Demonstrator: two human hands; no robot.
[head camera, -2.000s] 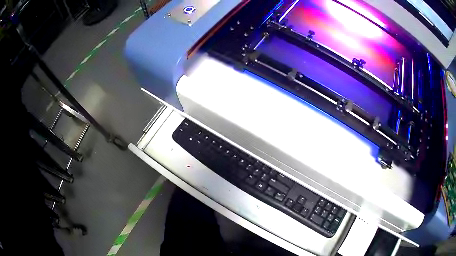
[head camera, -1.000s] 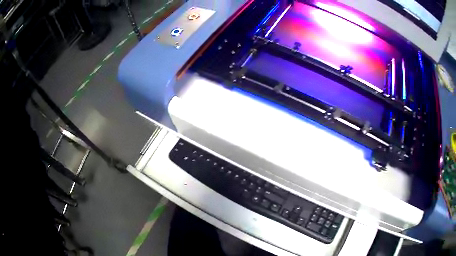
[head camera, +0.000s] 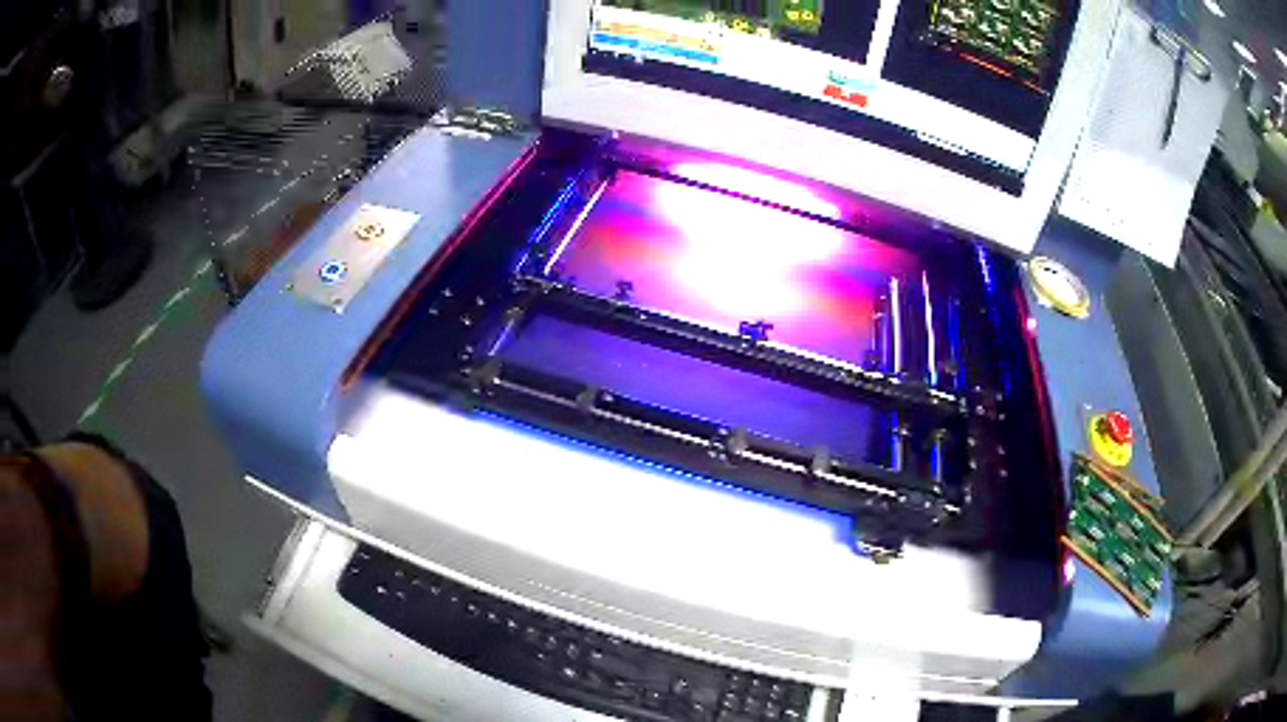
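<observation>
Neither of my hands can be made out. The blue-and-white inspection machine (head camera: 678, 529) lies in front of me, its bay glowing pink-purple. Black clamp rails (head camera: 663, 423) cross the bay, with no panel seen between them. A green circuit board panel (head camera: 1118, 536) with orange-brown edge strips rests on the machine's blue right side, just below the red emergency stop (head camera: 1116, 432). The monitor (head camera: 833, 99) above the bay shows green board images and is cut off by the top edge.
A black keyboard (head camera: 565, 646) lies on the white tray below. Two lit buttons sit on a silver plate (head camera: 353, 260) at left. A pale ring (head camera: 1059, 286) lies at right, and a white paper sheet (head camera: 1146, 134) hangs behind it. A blurred brown-and-black shape (head camera: 92, 564) stands at lower left, unclear what.
The view has tilted up and shifted right, bringing the monitor, emergency stop and whole panel into sight. The brown-and-black shape has appeared at lower left. The panel still rests on the machine's right side.
</observation>
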